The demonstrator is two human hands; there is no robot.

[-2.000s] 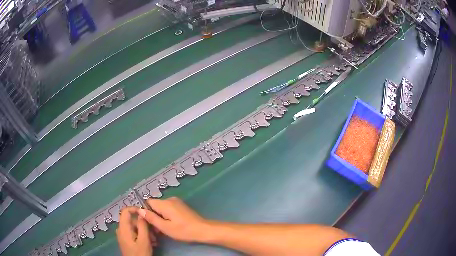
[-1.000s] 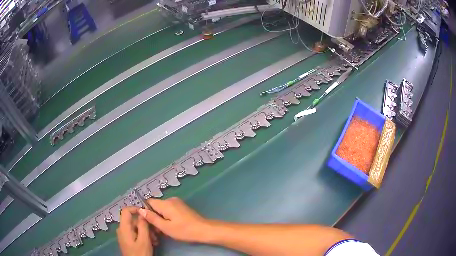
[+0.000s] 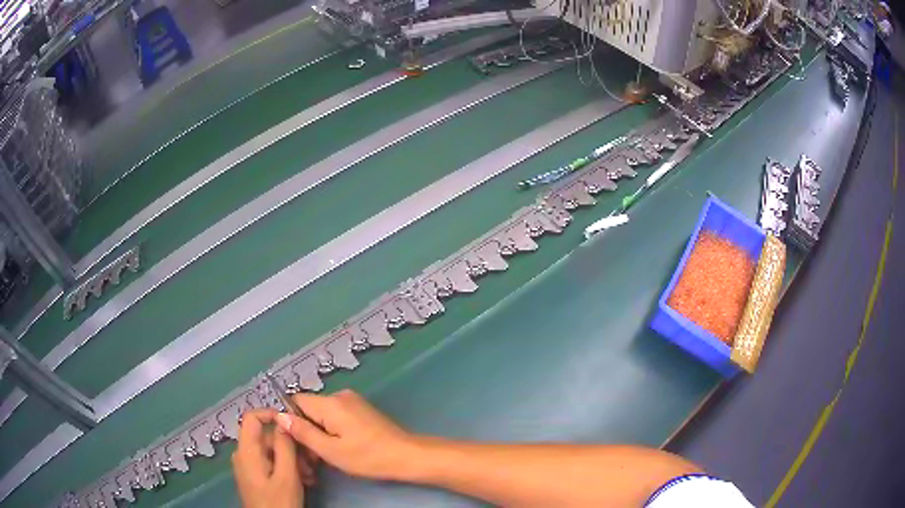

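Observation:
Grey toothed metal strips [image 3: 437, 288] lie end to end in one long line on the green bench. My right hand [image 3: 337, 429] holds a slim dark tool [image 3: 282, 397] like a pen, its tip at the strip line. My left hand [image 3: 266, 461] is beside it, thumb and fingers bent together near the right fingertips at the strip's toothed edge. Whether the left fingers pinch a small part cannot be seen.
A blue bin [image 3: 685, 332] of small orange parts stands at right, a yellow-tan strip [image 3: 759, 303] along its side. Two short strip pieces [image 3: 774, 196] lie beyond. Green-and-white slender tools [image 3: 576, 165] lie by the line. A pale machine [image 3: 625, 30] stands at the far end.
The separate toothed strip on the far lane has moved left and down. Another strip has appeared on that lane near the machine. Both hands have stayed in place.

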